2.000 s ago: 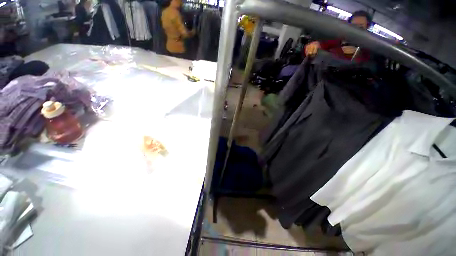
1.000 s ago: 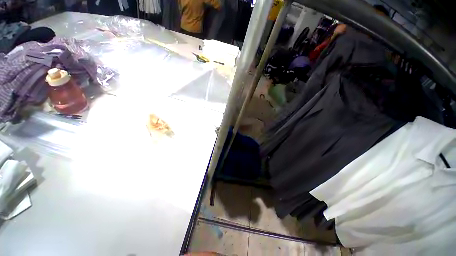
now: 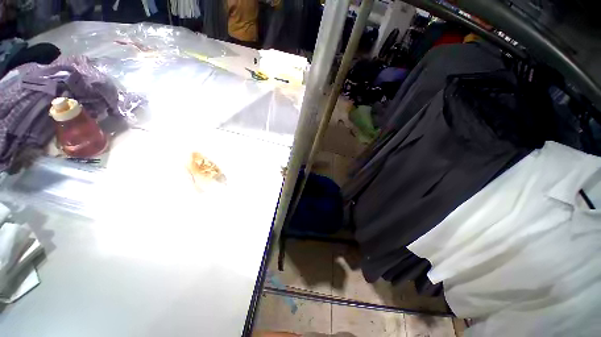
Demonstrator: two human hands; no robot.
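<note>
A skin-coloured sliver, perhaps part of a hand or arm, shows at the bottom edge near the centre; I cannot tell which side it belongs to or what it does. No whole hand is in view. A white shirt hangs from the rail at the lower right, its collar towards the right edge with a dark strip at the neck opening. Dark grey garments hang beside it. A small clear bag with orange-brown bits lies on the glossy white table.
The metal rail frame stands at the table's right edge. A purple checked heap, red bottle, clear plastic film and folded white pieces lie at left. A yellow-handled tool lies farther back. A person in mustard clothing stands behind.
The view has tilted downward and shifted. The person in red behind the dark garments is now mostly hidden, and the hand seen there has gone. The skin-coloured sliver has appeared at the bottom.
</note>
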